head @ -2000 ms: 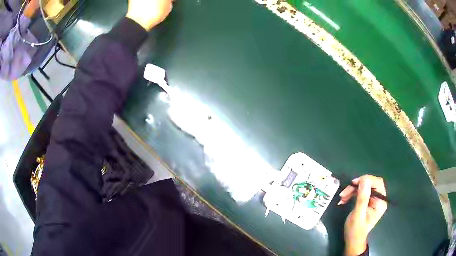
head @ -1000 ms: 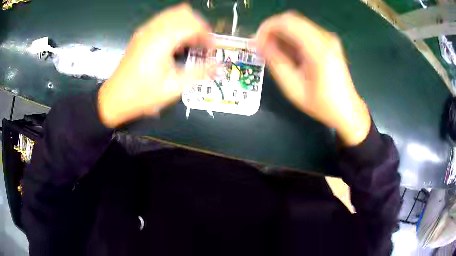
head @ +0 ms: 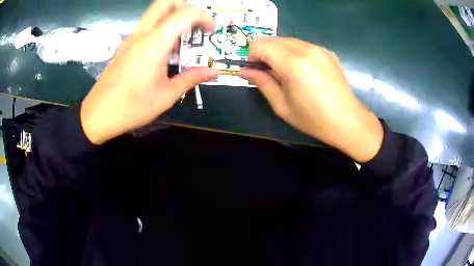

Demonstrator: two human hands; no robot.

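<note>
The open white socket housing (head: 268,11) lies on the dark green bench at the top middle, cut slightly by the picture's top edge. My left hand (head: 132,78) grips its left side, with the thumb at the near edge beside a brass strip (head: 227,72). My right hand (head: 317,91) holds a slim black stick tool (head: 235,63), its tip pointing left just above the strip, and its fingers cover the near right part. Part of a green circuit board (head: 264,32) shows on the right side. A white lead (head: 198,97) hangs over the near edge.
A crinkled clear bag (head: 78,48) lies left of my left hand, with a white plug (head: 25,38) at its far end. Gold-coloured pieces (head: 24,141) lie in a dark container at the far left. The bench's near edge (head: 218,131) runs below my hands.
My hands have come down onto the housing's near edge. The housing sits higher in the picture. The black tool now shows in my right hand, at the brass strip.
</note>
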